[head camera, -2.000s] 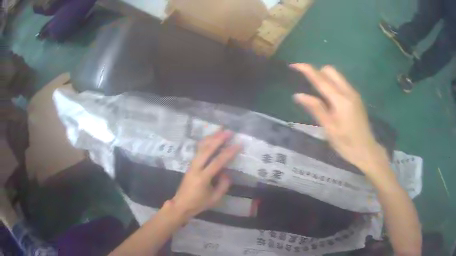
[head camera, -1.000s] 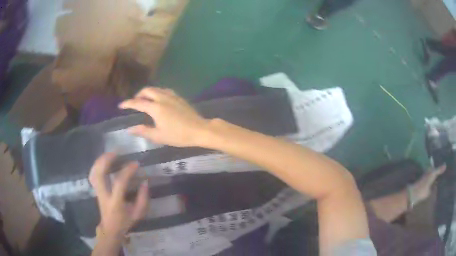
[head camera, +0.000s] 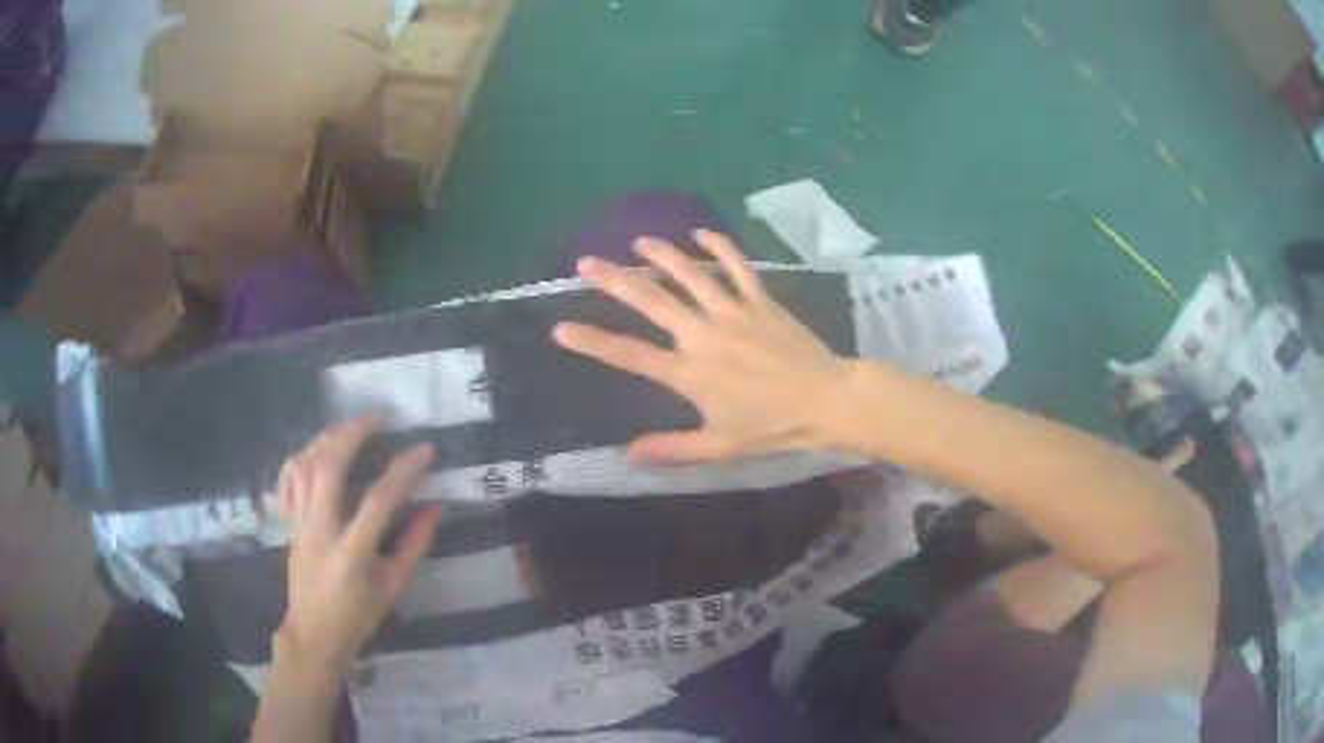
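A long black panel (head camera: 566, 356) lies across the newspaper (head camera: 523, 697) in front of me, with newsprint showing through its window. A second black panel (head camera: 683, 544) lies nearer to me, with a newsprint band between the two. My right hand (head camera: 726, 356) is spread flat on the right part of the far panel, fingers apart. My left hand (head camera: 341, 544) rests with bent, parted fingers near the window, over the newsprint band and the near panel. Neither hand grips anything.
Purple-clothed knees (head camera: 646, 225) show beyond the panels. Brown cardboard (head camera: 225, 189) and a wooden pallet (head camera: 436, 87) are at the upper left. Another person's hand and more newspaper (head camera: 1278, 407) are at the right. A shoe (head camera: 908, 26) stands on the green floor at the top.
The view has shifted. The far panel now lies flatter over the newspaper. My right hand has moved right from near the window and lowered onto the panel. My left hand is now near the window's lower edge.
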